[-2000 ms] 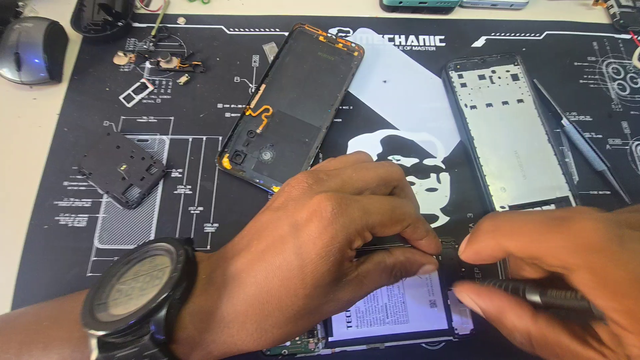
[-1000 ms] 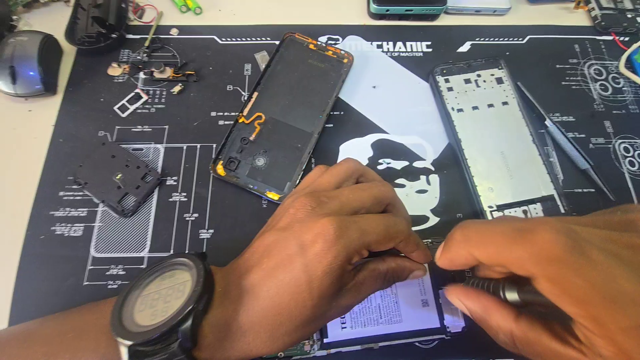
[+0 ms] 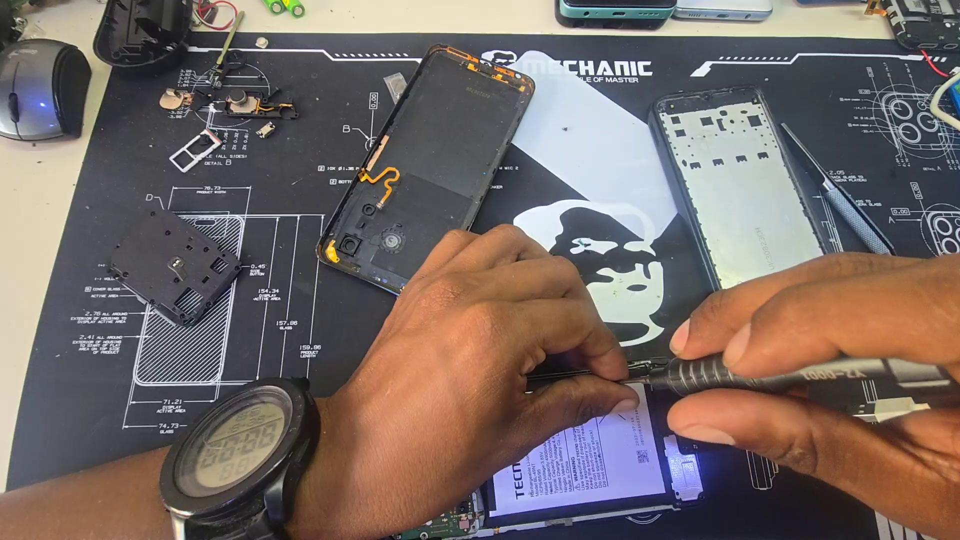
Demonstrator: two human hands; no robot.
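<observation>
My left hand (image 3: 487, 352), with a digital wristwatch (image 3: 240, 450) on its wrist, pinches a thin dark strip-like part (image 3: 559, 377) between thumb and forefinger. Below those fingers lies an opened phone with a white labelled battery (image 3: 592, 457) and a green circuit board (image 3: 442, 526) at its left end. My right hand (image 3: 810, 360) holds a black pen-shaped tool (image 3: 772, 373) between thumb and fingers, pointing left. The tool's tip meets or nearly meets the strip at my left fingertips; exact contact cannot be told.
A phone back cover (image 3: 442, 157) lies behind my left hand. A phone frame (image 3: 739, 172) and metal tweezers (image 3: 840, 195) are at the right. At the left are a black plastic cover (image 3: 176, 266), a SIM tray (image 3: 195, 150), small parts and a computer mouse (image 3: 41, 90).
The black tool in my right hand now shows more of its length, and that hand's fingers are farther apart around it. My left hand keeps its pinch.
</observation>
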